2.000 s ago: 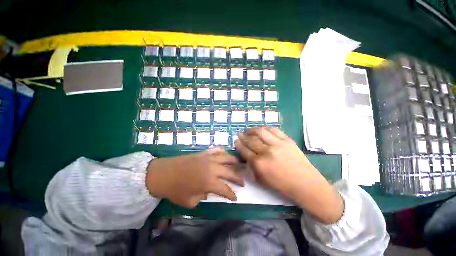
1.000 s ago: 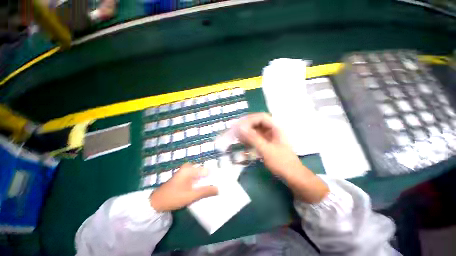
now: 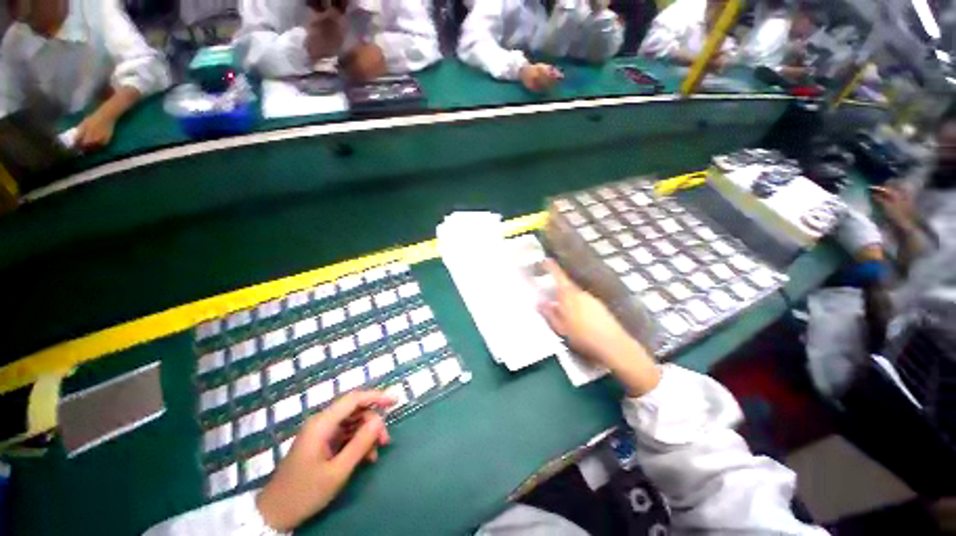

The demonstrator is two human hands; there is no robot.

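A clear tray (image 3: 468, 376) filled with rows of small silver-white cells lies in front of me. My left hand (image 3: 333, 445) is over the tray's near edge, thumb and fingers close together; whether a cell is between them cannot be told. My right hand (image 3: 579, 317) is at the right, its fingertips on the pad sheet (image 3: 526, 251), a white strip with grey blocks. Its fingertips are blurred, so any grip is unclear. The white liner pile (image 3: 484, 288) lies between the tray and the pad sheet.
The tray stack (image 3: 613, 274) stands right of my right hand. A box of parts (image 3: 750, 218) is beyond it. A grey sheet (image 3: 112, 408) and a yellow tape piece (image 3: 44, 405) lie at far left. People in white smocks sit opposite; another person is at right.
The view has turned right and up. My right hand has moved from the tray to the pad sheet. The white sheet has left my left hand, which is now at the tray's near edge.
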